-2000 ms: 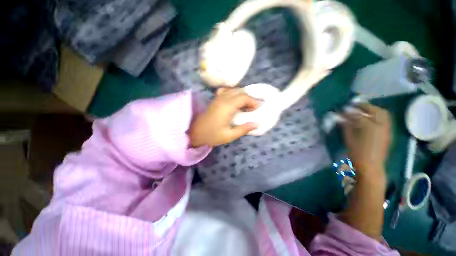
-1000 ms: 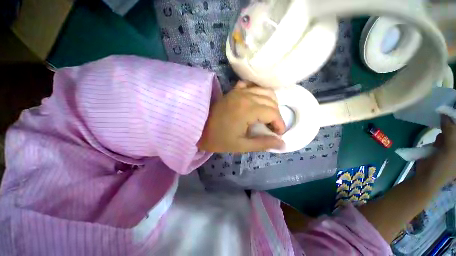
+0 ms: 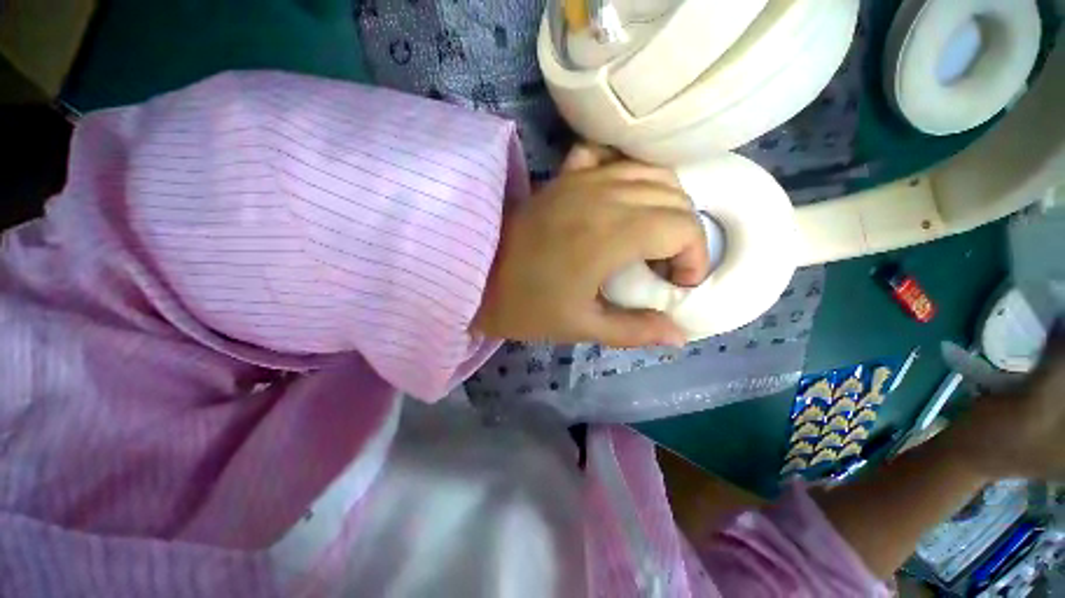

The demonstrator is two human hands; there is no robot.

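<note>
The cream-white headphones lie over a grey printed bag [image 3: 701, 380]. My left hand [image 3: 601, 251] grips the ear cushion [image 3: 747, 240], with fingers in its centre opening and the thumb at its lower edge. The headband [image 3: 870, 222] runs from this cup to the upper right edge. The other ear cup [image 3: 712, 82] stands just above my left hand, its clear cover cut off by the top edge. My right hand [image 3: 1034, 432] is blurred at the right edge; its fingers are partly out of view, so what it holds cannot be told.
A loose round ear cup [image 3: 917, 70] lies at the upper right. A small red block [image 3: 911, 296] and a blue decoration sheet with gold shapes [image 3: 835, 421] lie on the green mat [image 3: 689, 442]. Slim tools and a white roll are near my right hand. Clear packets lie at the lower right.
The view has come closer to the headphones. My left hand stays on the ear cushion. My right hand has moved down at the right edge, and the white piece seen with it earlier is no longer clear.
</note>
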